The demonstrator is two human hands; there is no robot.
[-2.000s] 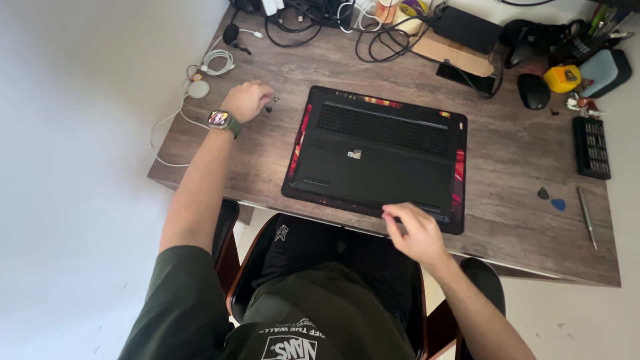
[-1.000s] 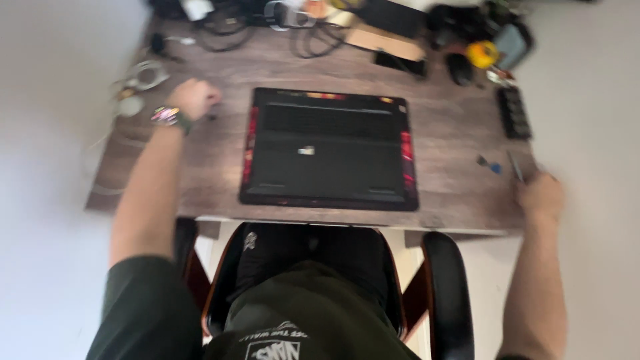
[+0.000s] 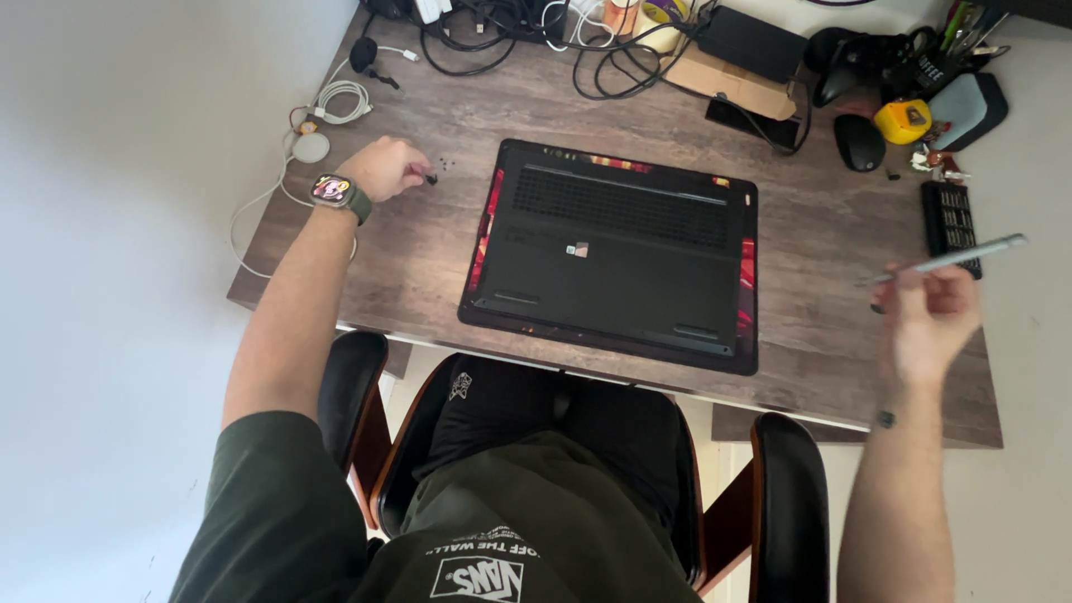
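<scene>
A black laptop lies upside down on a red and black patterned mat, its vent grille toward the desk's back. Left of it, my left hand rests on the desk, thumb and fingertips closed on a small dark piece, too small to identify. Several tiny screws lie just beyond those fingertips. At the right, my right hand holds a slim silver screwdriver above the desk, its thin tip pointing left. A dark guitar pick shows at the fingers of this hand, partly hidden.
A black bit case lies beyond my right hand. Behind it are a black mouse, a yellow tape measure and a game controller. Black cables and a power adapter line the back. A coiled white cable lies at left.
My right hand has moved from the laptop's front edge to the desk's right side and picked up the screwdriver that lay there. My left hand stays near the small screws.
</scene>
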